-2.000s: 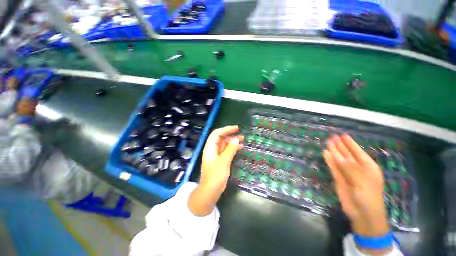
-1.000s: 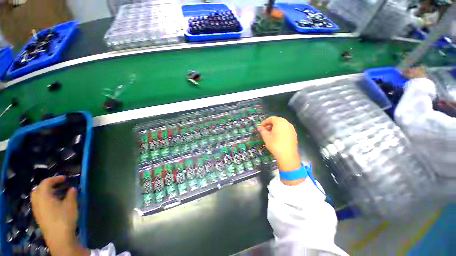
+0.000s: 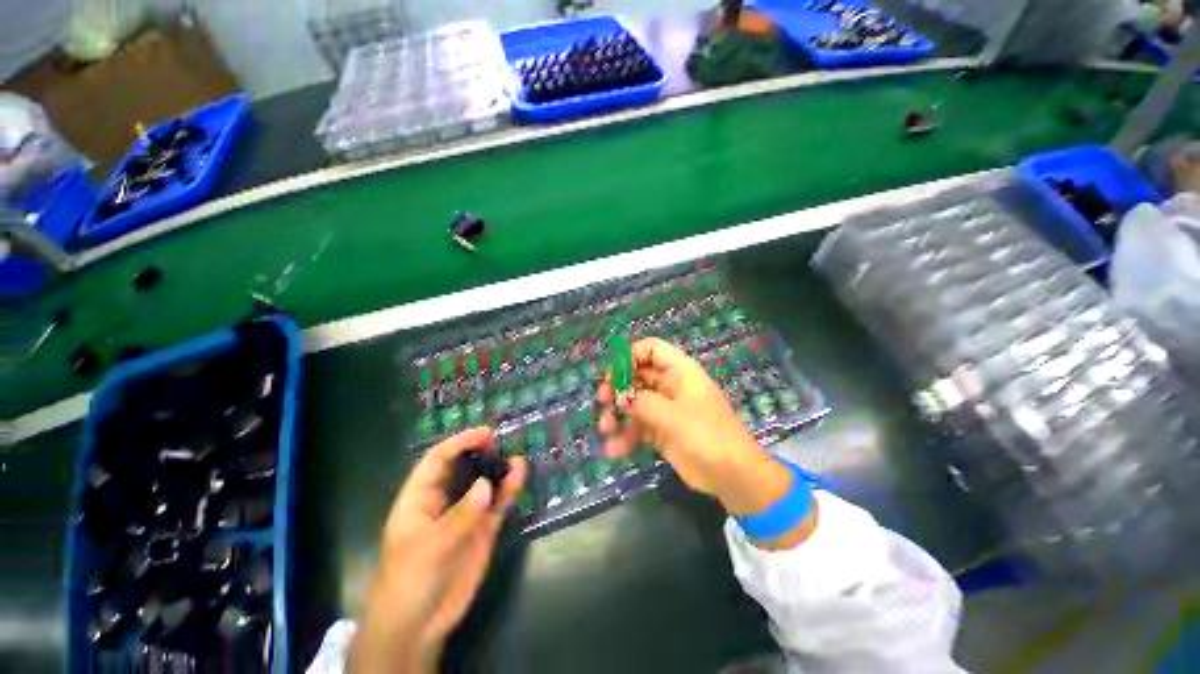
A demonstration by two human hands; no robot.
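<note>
My left hand [image 3: 445,533] holds a small black housing [image 3: 484,469] between thumb and fingers, over the front left part of the blister tray. My right hand [image 3: 687,419], with a blue wrist strap [image 3: 776,506], pinches a narrow green circuit board [image 3: 620,361] that stands roughly upright above the tray. The two held parts are apart. The clear blister tray [image 3: 546,516] holds rows of green boards with red and black-and-white parts; both hands hide some of it.
A blue bin [image 3: 291,435] full of black housings is at left. A stack of clear trays [image 3: 1013,336] is at right. Beyond runs the green conveyor belt [image 3: 579,198] with scattered part-built units [image 3: 467,229]. Blue bins [image 3: 588,99] stand behind it. Another person's sleeve [image 3: 1158,270] shows at far right.
My left hand has come out of the blue bin with a black housing. My right hand has moved left from the tray's right end and now clearly shows a green board.
</note>
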